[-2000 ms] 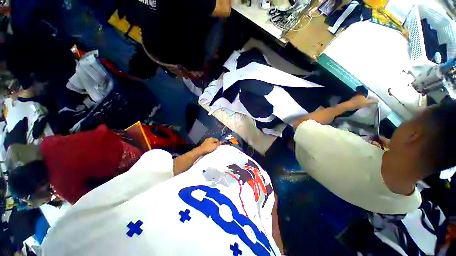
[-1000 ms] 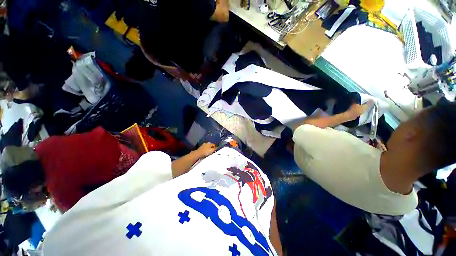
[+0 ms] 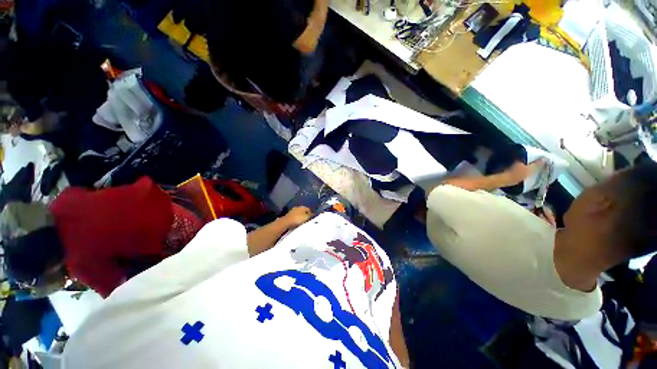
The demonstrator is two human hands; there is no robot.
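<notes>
Black-and-white panels [image 3: 371,122] lie heaped on a low cream board [image 3: 338,176] ahead of me. My left hand [image 3: 297,216] is small, at the front edge of my white shirt, apart from the pile; its fingers are too unclear to tell if it holds anything. A strip of my right arm shows at the shirt's right edge, but my right hand is out of view. A person in a cream shirt [image 3: 504,245] sits right of the pile, hands on white and dark cloth [image 3: 534,176] at the table edge.
A person in red [image 3: 122,230] sits at left beside an orange-edged red stool [image 3: 216,198]. A dark basket [image 3: 162,155] with dark and grey cloth stands at upper left. A person in black [image 3: 252,43] is at the top. A white mesh basket [image 3: 598,65] stands on the sewing table [image 3: 526,90].
The cream-shirted person's hands and the cloth in them have shifted slightly at the table edge. The black-clothed person's arm has moved. My left hand stays at the shirt's edge.
</notes>
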